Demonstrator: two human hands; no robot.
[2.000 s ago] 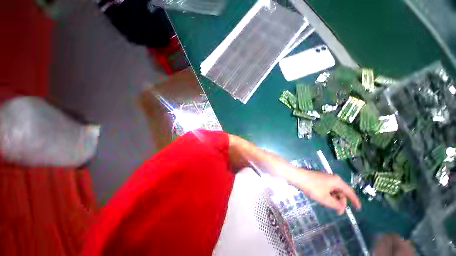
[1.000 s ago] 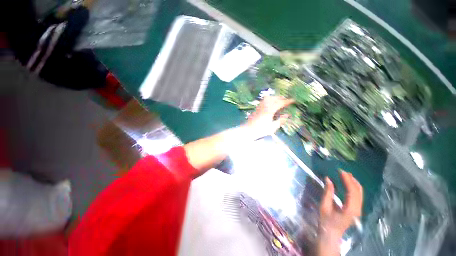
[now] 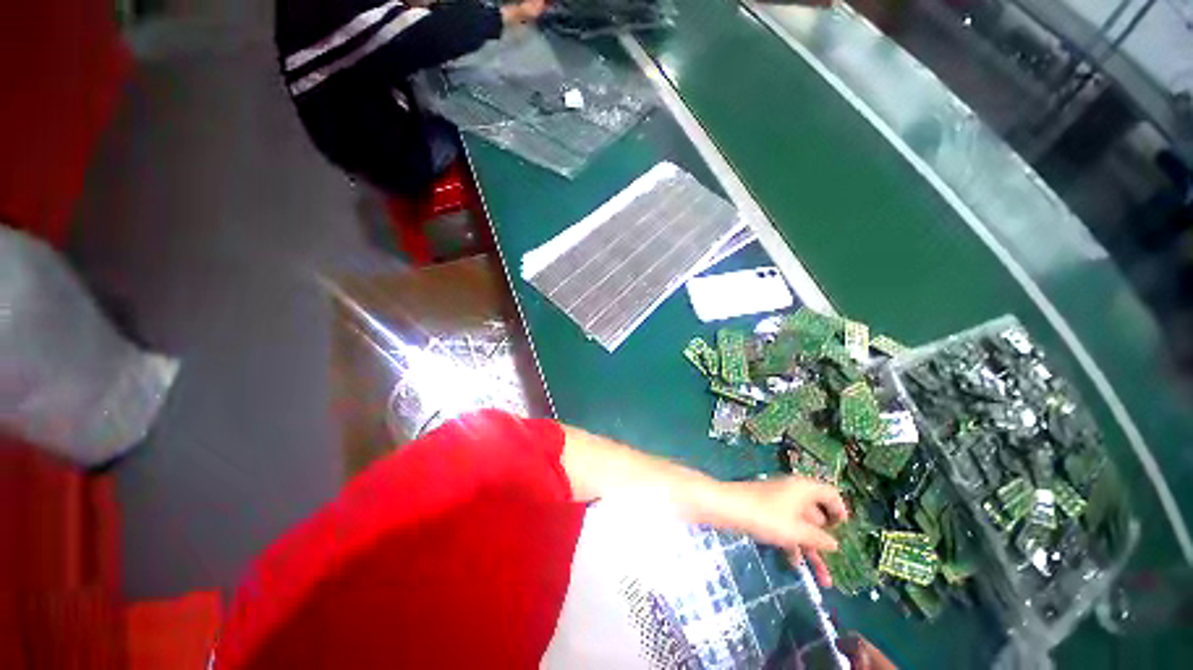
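Note:
My left hand (image 3: pixel 795 514) is over the upper edge of the glossy gridded adhesive sheet (image 3: pixel 746 576), beside the loose pile of green circuit boards (image 3: pixel 850 419). Its fingers are curled; whether they hold something is too small to tell. My right hand (image 3: pixel 866 654) is cut off by the bottom edge of the frame, with only a small dark part of it in view. The sheet lies against my shirt and shows strong white glare. A clear bag-lined tray (image 3: pixel 1034 458) full of boards stands beyond the pile.
A grey-striped stack of sheets (image 3: pixel 635 251) and a white smartphone (image 3: pixel 741 295) lie to the left of the pile. Clear plastic (image 3: pixel 556 111) lies farther up the table. A person in dark sleeves (image 3: pixel 380 66) sits there. An open carton (image 3: pixel 432 353) stands beside the table edge.
My left hand has drawn back from the board pile to the sheet's edge. My right hand, raised over the sheet before, is now mostly out of the frame. The camera view has shifted.

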